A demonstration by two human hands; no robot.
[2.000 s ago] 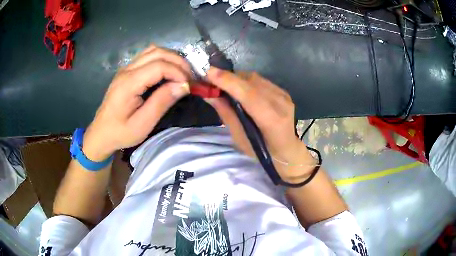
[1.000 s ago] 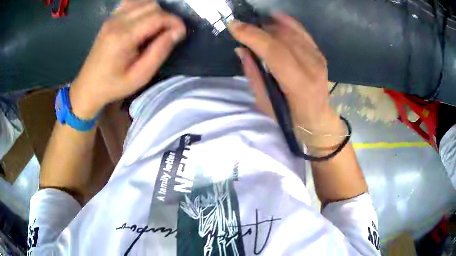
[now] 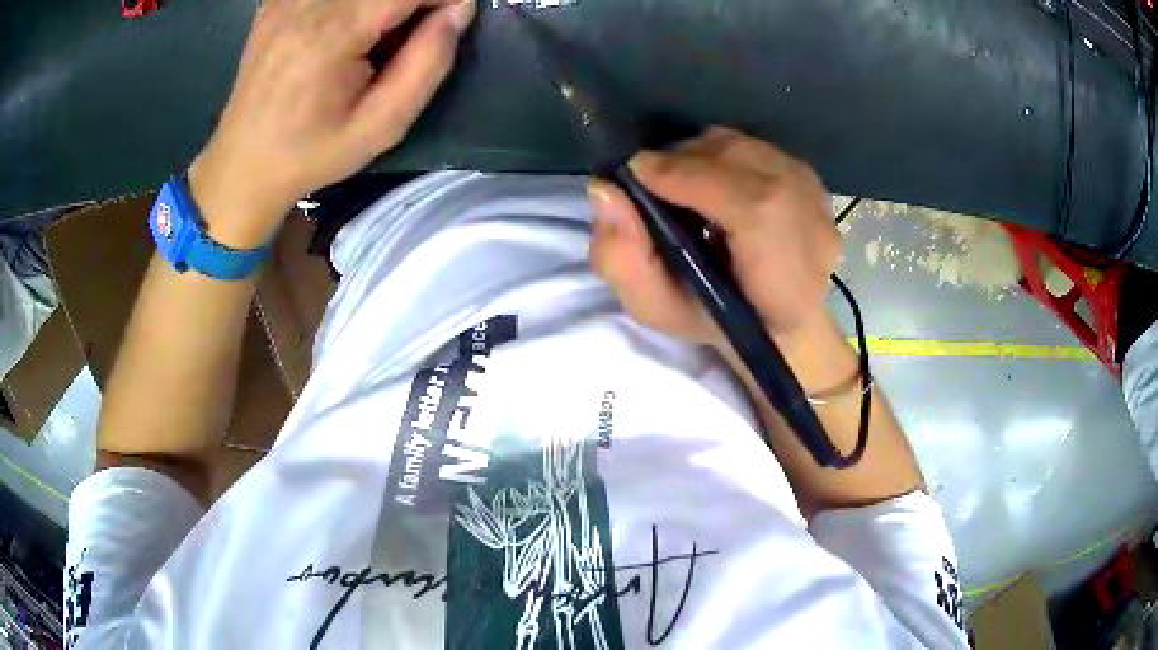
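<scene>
My right hand holds the black soldering iron like a pen. Its metal tip points up and left over the dark mat. The black cord loops from the handle end past my right wrist. My left hand is at the top edge, with fingers curled and thumb against the fingertips. The picture's edge cuts it off, so I cannot tell if it pinches anything. A small white circuit board shows only partly at the top edge, beyond the iron tip.
A bit of a red housing shows at the top left on the dark mat. Black cables hang at the right edge. A red stool stands beyond the bench edge. Cardboard is below left.
The view has shifted so the board lies nearer the top edge. The red piece formerly between my hands no longer shows. My right hand has drawn back toward me with the iron.
</scene>
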